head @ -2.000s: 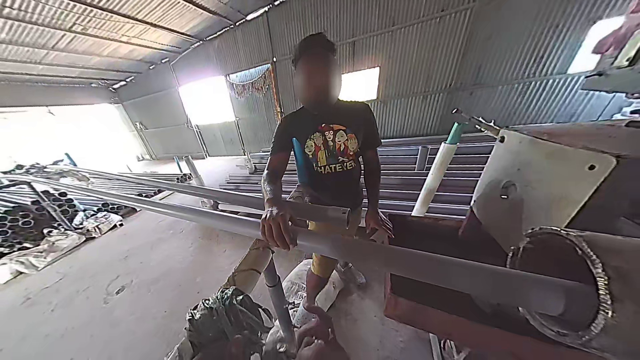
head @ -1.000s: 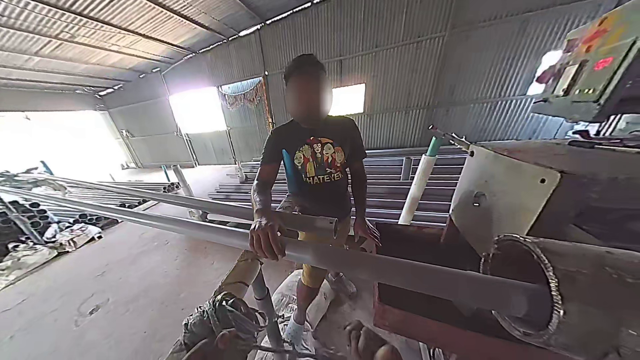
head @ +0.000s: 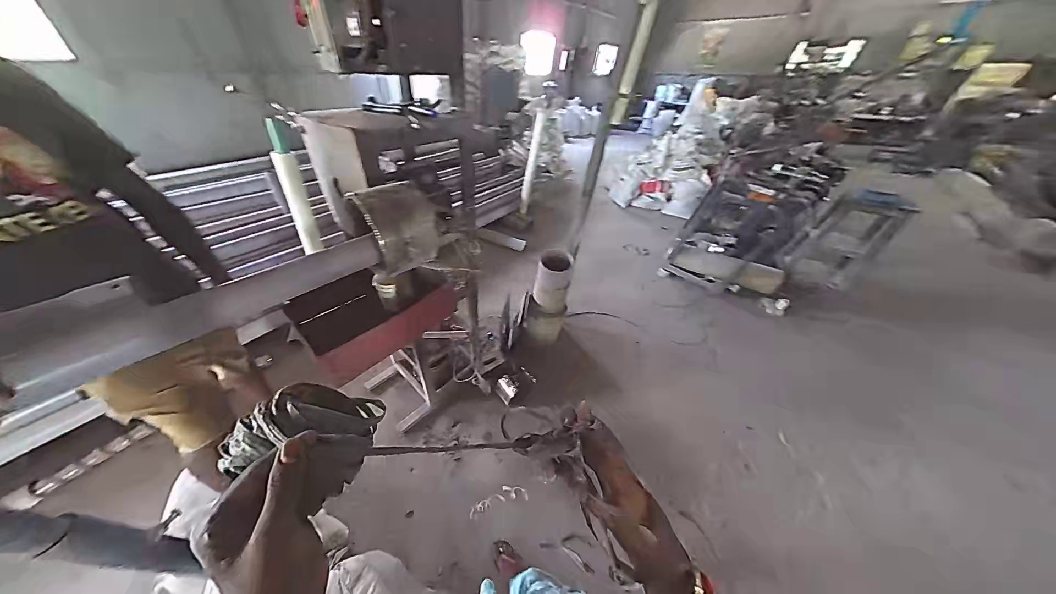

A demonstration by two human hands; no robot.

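Note:
My left hand (head: 285,503) grips a dark coiled bundle of cord or cloth strips (head: 289,421) at the lower left, thumb on top. A taut dark strand (head: 445,450) runs from the bundle across to my right hand (head: 590,445), whose fingers are closed on the strand's frayed end. The exact material is blurred. Left of my hands, a long grey pipe (head: 206,305) reaches into a round metal cylinder (head: 404,227) on a machine. A co-worker in a dark printed shirt (head: 58,190) stands behind the pipe at the left edge.
A red metal trough (head: 388,334) sits under the cylinder. An upright pipe section (head: 553,280) stands on the floor beyond my hands. Racked pipes (head: 223,206) lie behind the machine. At the right are a wheeled metal frame with dark items (head: 734,231) and white sacks (head: 681,181).
The view has swung far to the right. Both my hands are now raised in view with the strand stretched between them; earlier the bundle showed low near the bottom edge.

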